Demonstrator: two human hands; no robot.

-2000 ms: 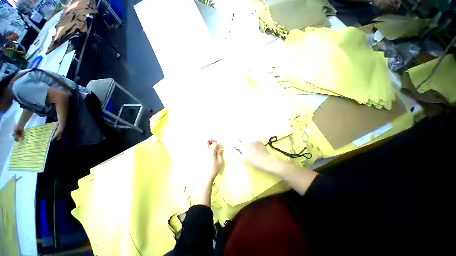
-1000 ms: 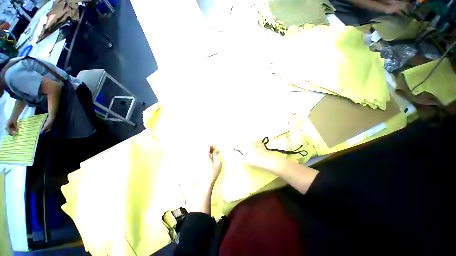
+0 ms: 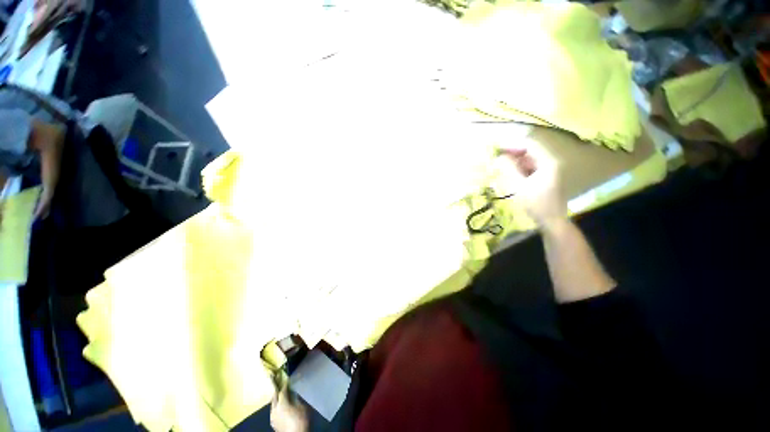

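Yellow fabric panels (image 3: pixel 198 312) lie in a layered stack at the left of the table, glaring to white in the middle. My right hand (image 3: pixel 534 177) is raised over small yellow pieces (image 3: pixel 481 245) at the right; glare hides whether it holds one. A black cord or tool loop (image 3: pixel 485 218) lies just left of it. My left hand (image 3: pixel 289 412) is low at the bottom edge, partly cut off, by the edge of the yellow stack; its grip cannot be made out. A pale grey square (image 3: pixel 322 385) shows beside it near my lap.
Another yellow stack (image 3: pixel 591 76) lies at the back right, partly over brown cardboard (image 3: pixel 578 164). Clear plastic and a yellow piece (image 3: pixel 716 101) lie far right. A white-framed stool (image 3: pixel 143 139) stands in the aisle at the left. A person (image 3: pixel 51 160) works at a table further left.
My left hand has moved from the bright middle down to the table's near edge. My right hand has moved right and up, past the black loop, which has changed shape. The view has shifted.
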